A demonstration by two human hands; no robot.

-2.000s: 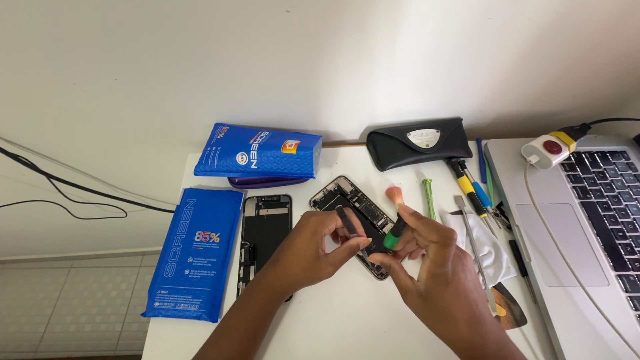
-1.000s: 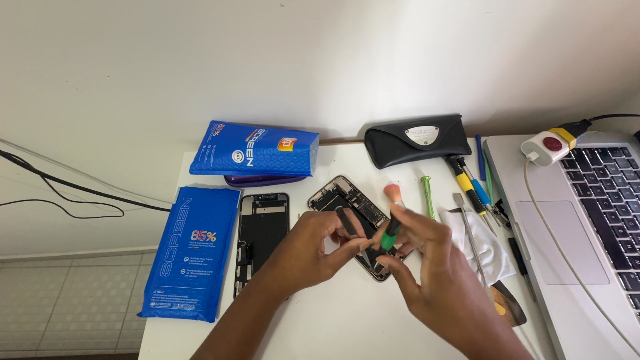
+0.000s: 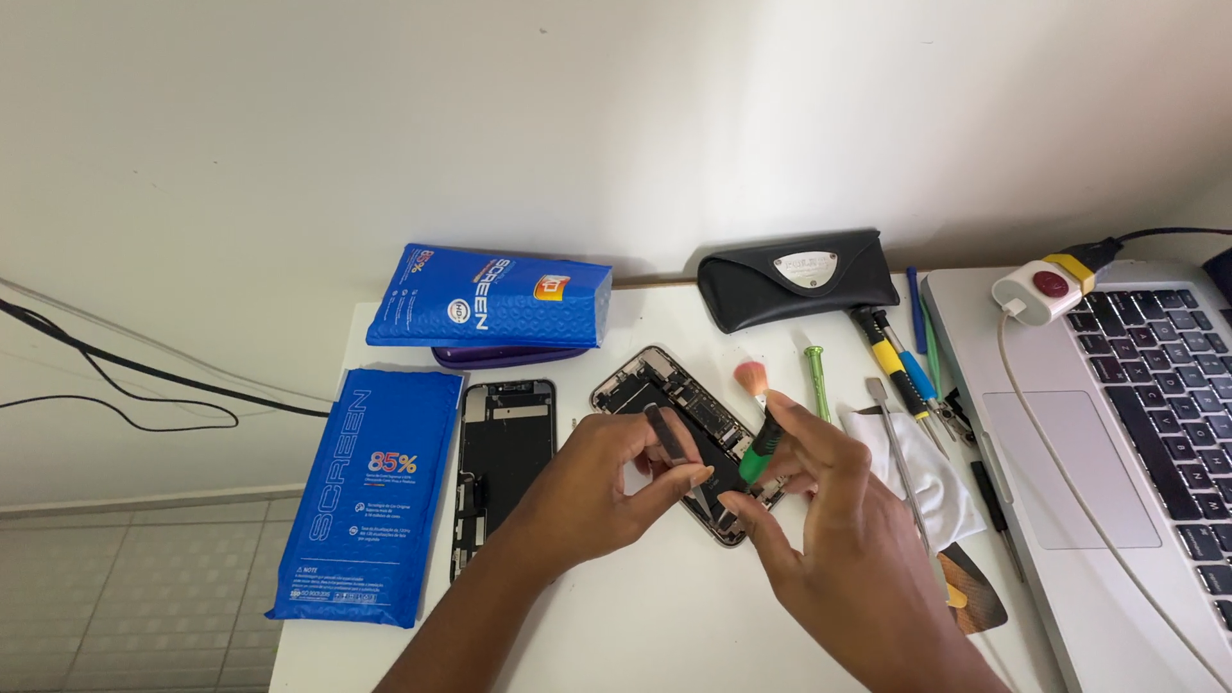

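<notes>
An opened smartphone [image 3: 707, 414] with its battery and circuit board bare lies slanted on the white table. My left hand [image 3: 616, 481] grips dark tweezers [image 3: 671, 433] over its middle, their tips near the phone's lower end. Between the fingers of my right hand [image 3: 828, 510] is a screwdriver with a black and green handle [image 3: 760, 452], close to the phone's right edge; its tip cannot be made out. Left of my left hand lies a phone screen assembly [image 3: 508, 433], inner side up. A brush with pink bristles [image 3: 752, 377] rests just beyond the phone.
Blue padded envelopes [image 3: 371, 500] lie at the left, one on a purple case [image 3: 510, 357]. A black glasses case [image 3: 799, 284] is at the back. Screwdrivers [image 3: 890, 361], a green tool [image 3: 817, 380], a metal spudger [image 3: 895, 443] and a white cloth [image 3: 934, 481] lie beside a laptop [image 3: 1049, 462] bearing a charger [image 3: 1044, 292].
The screwdriver's handle in my right hand has tilted a little. Both hands have stayed over the opened phone with their tools.
</notes>
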